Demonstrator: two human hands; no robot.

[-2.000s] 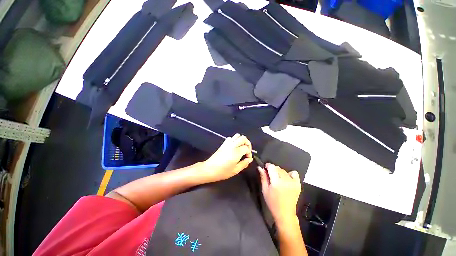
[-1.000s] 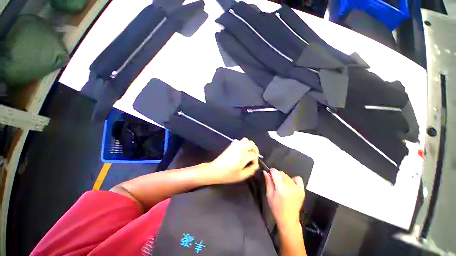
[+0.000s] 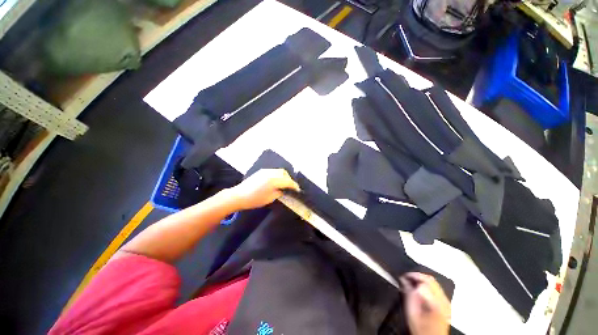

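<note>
A dark zipped panel (image 3: 354, 222) lies slantwise at the table edge by my body. A long pale strip runs along its near side between my hands; I cannot tell if it is the zip or a gap. My left hand (image 3: 272, 186) grips the panel's upper left end. My right hand (image 3: 426, 306) is blurred at the lower right end, its fingertips closed on the cloth near the strip's end. No tool can be made out in it.
Overlapping dark panels (image 3: 419, 131) with pale zips lie at the right of the white table (image 3: 256, 141). Separate panels (image 3: 252, 82) lie at the left. A blue basket (image 3: 172, 180) is below the left edge; a blue bin (image 3: 531, 91) stands beyond the table.
My hands have moved apart, left hand up and leftward, right hand down and rightward, with the panel between them. The view has shifted, so the table sits lower and further right.
</note>
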